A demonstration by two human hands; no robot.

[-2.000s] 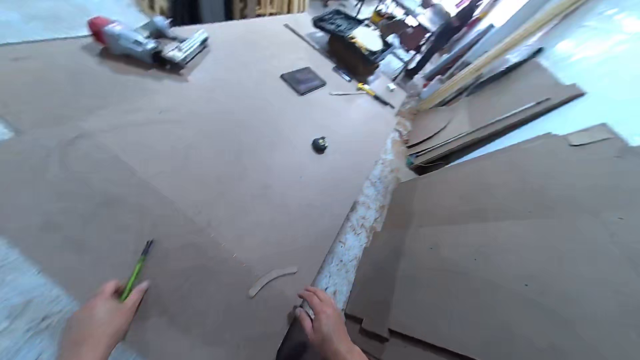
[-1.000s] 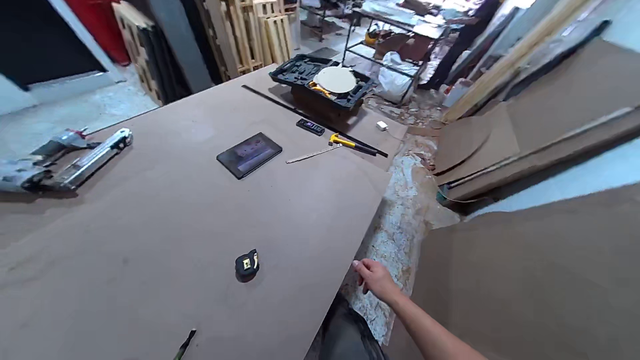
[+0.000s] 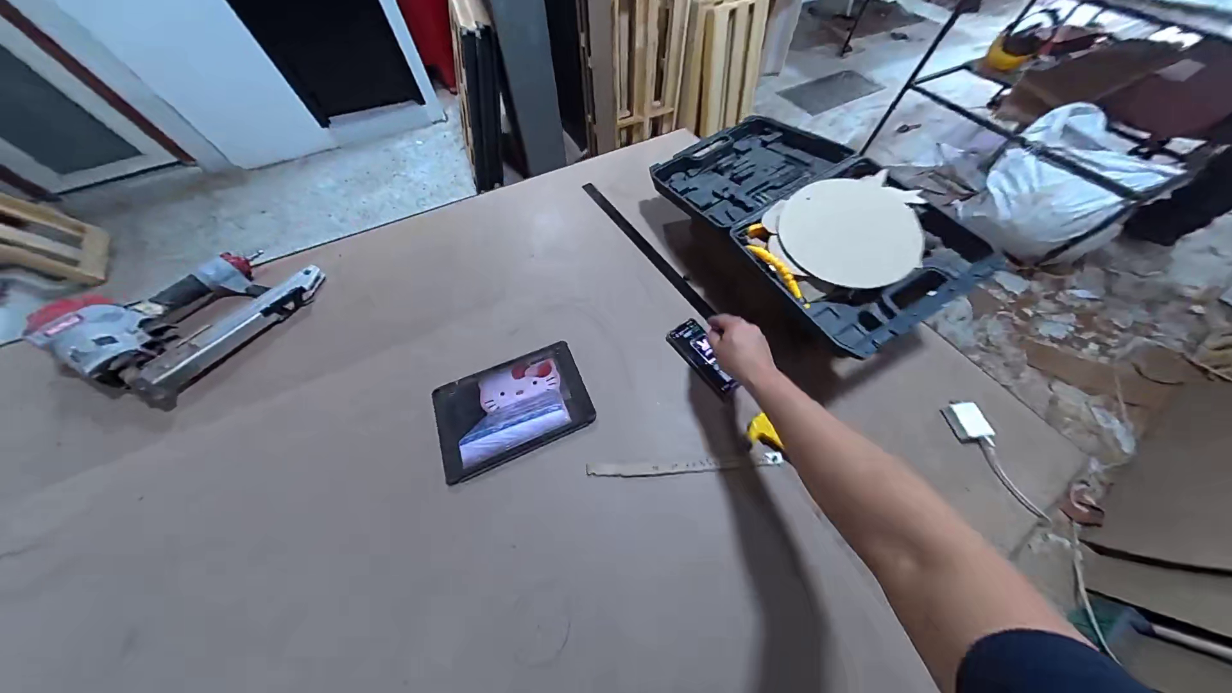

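My right hand (image 3: 741, 348) reaches across the large board and has its fingers closed around a long dark metal strip (image 3: 640, 241). Just under and left of the fingers lies a smartphone (image 3: 701, 356) with its screen lit. Beside my forearm are a yellow tool (image 3: 765, 431), partly covered by the arm, and a thin strip with a jagged edge (image 3: 664, 469). A tablet (image 3: 515, 411) showing a cartoon picture lies further left. My left hand is out of the frame.
A pneumatic nailer (image 3: 183, 327) lies at the board's left. An open black tool case (image 3: 751, 173) at the far right holds round board pieces (image 3: 852, 234). A white adapter with a cable (image 3: 970, 422) sits near the right edge. Wooden frames (image 3: 664, 67) stand behind the board.
My right hand has moved from the board's near right edge forward to the dark strip and taken hold of it. The left hand, seen earlier with a green pencil, has left view. The view has shifted forward.
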